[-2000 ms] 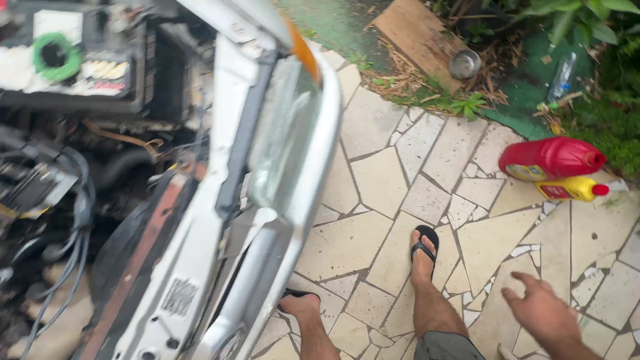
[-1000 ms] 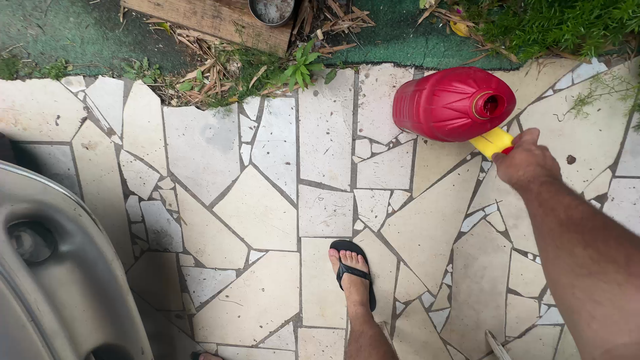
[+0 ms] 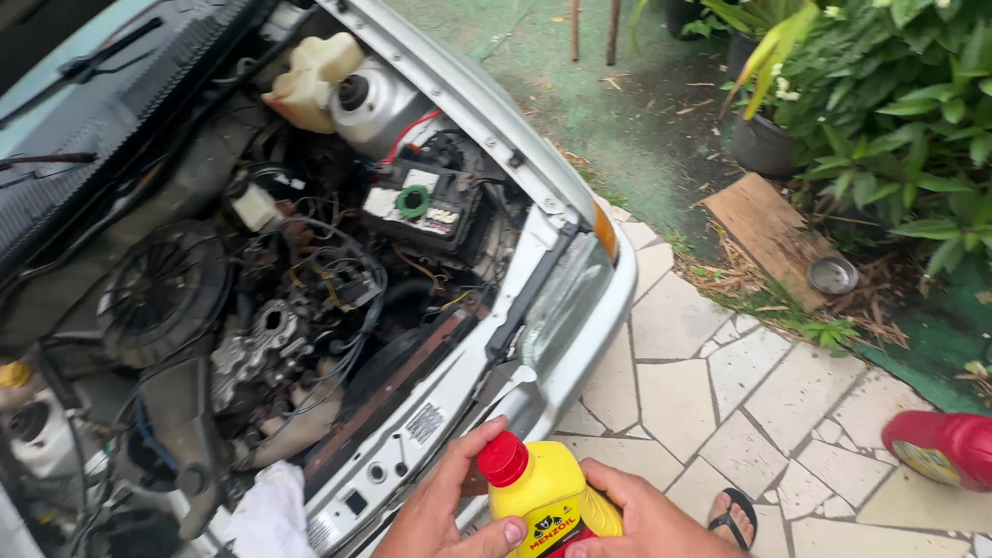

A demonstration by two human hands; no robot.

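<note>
A yellow Menzoil oil bottle (image 3: pixel 554 488) with a red screw cap (image 3: pixel 504 459) is upright between my two hands at the bottom of the head view, by the car's front edge. My left hand (image 3: pixel 457 504) is around its left side, fingertips near the cap and thumb on the front. My right hand (image 3: pixel 639 511) grips its right side. Left of the hands lies the open engine bay with the engine (image 3: pixel 267 333), a round black air filter housing (image 3: pixel 164 291) and a car battery (image 3: pixel 422 205) with a green ring (image 3: pixel 413 201) on top.
A white cloth (image 3: pixel 271 511) lies on the car's front panel. A red plastic jug (image 3: pixel 942 449) is on the stone paving at right. Beyond are a wooden board (image 3: pixel 767 232), a small metal bowl (image 3: pixel 832 275) and a potted plant (image 3: pixel 763 143). My sandalled foot (image 3: pixel 732 518) shows below.
The yellow bottle, beside the red jug on the paving before, is now up in both hands by the car. The view has swung back to the engine bay.
</note>
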